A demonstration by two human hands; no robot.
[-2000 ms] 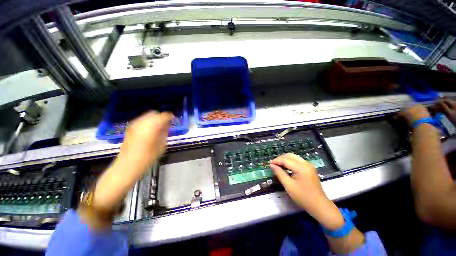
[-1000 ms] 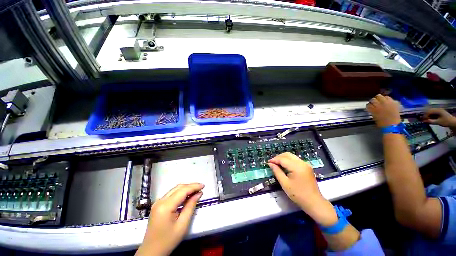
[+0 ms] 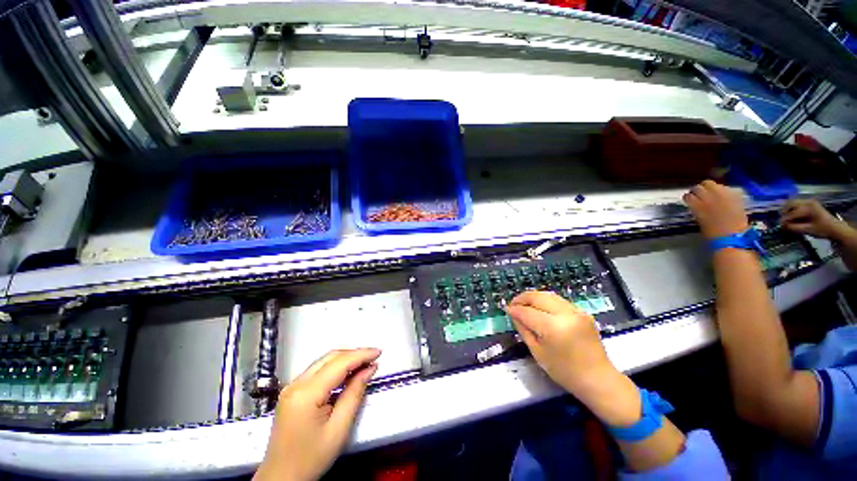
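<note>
The green circuit board [image 3: 475, 327] lies in a black pallet [image 3: 470, 352] on the conveyor, with rows of dark and shiny parts. My right hand [image 3: 564, 343] is over the board's middle, thumb and fingertips pinched together at its parts; whether a component is between them cannot be seen. My left hand [image 3: 319, 409] is over the conveyor's front rail, left of the pallet, thumb and index fingertips close together; anything tiny between them cannot be made out. The wide blue bin [image 3: 249, 246] holds grey leaded components. The upright blue bin [image 3: 409, 155] holds orange-red ones.
Another black pallet with a green board [image 3: 52, 366] is at the far left. A brown-red box [image 3: 662, 150] and a small blue bin [image 3: 771, 183] stand at the back right. Another worker's hands [image 3: 719, 209] are over a board [image 3: 785, 254] at the right. A conveyor rail [image 3: 413, 399] runs along the front.
My left hand has come from the wide blue bin to the front rail. My right hand stays at the board. The pallet has shifted slightly right in view. The neighbour's near arm has moved left.
</note>
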